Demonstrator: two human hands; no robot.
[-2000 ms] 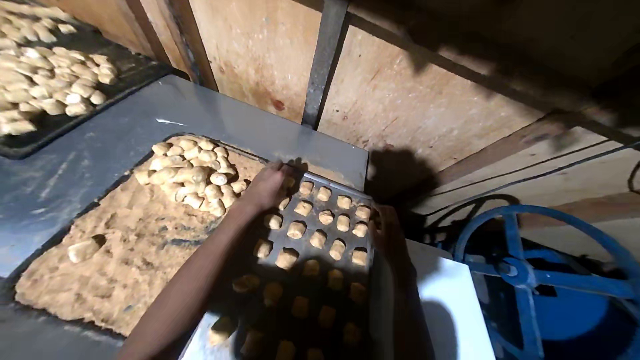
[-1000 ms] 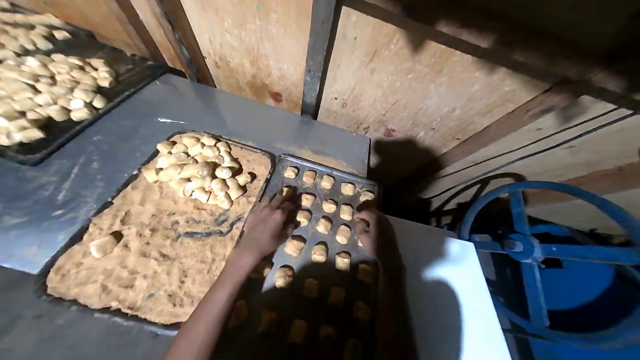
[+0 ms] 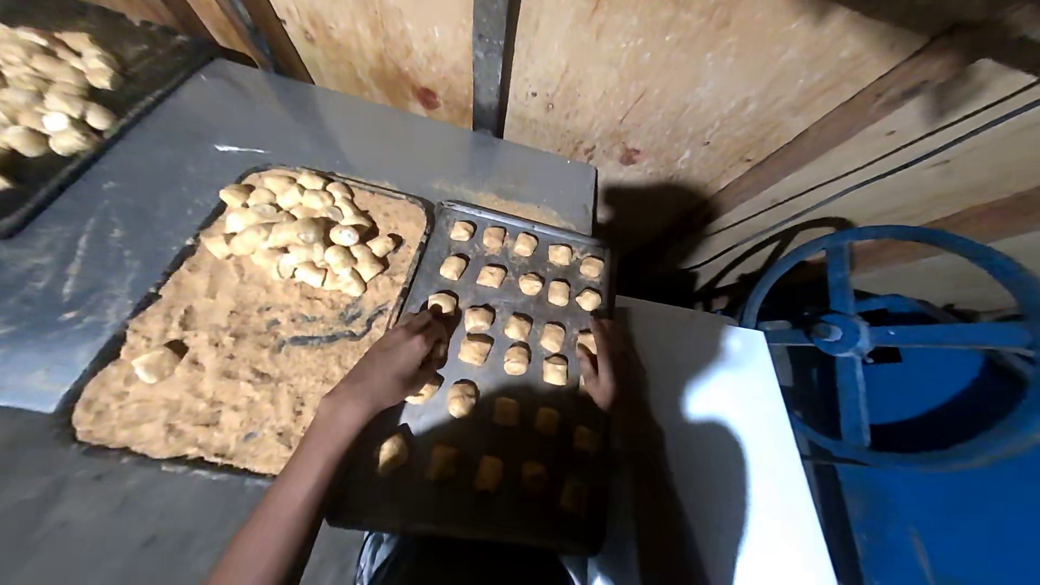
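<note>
A dark metal baking tray (image 3: 520,223) holds rows of small dough pieces (image 3: 517,327); its near part lies in shadow. My left hand (image 3: 418,353) is at its left side, fingertips at a dough piece in the third row; whether it grips that piece is hidden. My right hand (image 3: 605,366) is at the right edge, fingers beside dough pieces there. Left of the tray, a second tray (image 3: 114,349) is spread with tan crumbs (image 3: 219,366), with a heap of dough pieces (image 3: 301,227) at its far end and a single piece (image 3: 156,365) near its left side.
Another dark tray heaped with dough pieces (image 3: 61,89) stands at the far left on the grey table (image 3: 341,122). A plywood wall (image 3: 650,97) rises behind. At the right are a white surface (image 3: 731,390) and a blue spoked wheel (image 3: 845,333).
The baking tray, at first tilted with both hands at its far end, now lies beside the crumb tray. Both hands have moved nearer along its sides.
</note>
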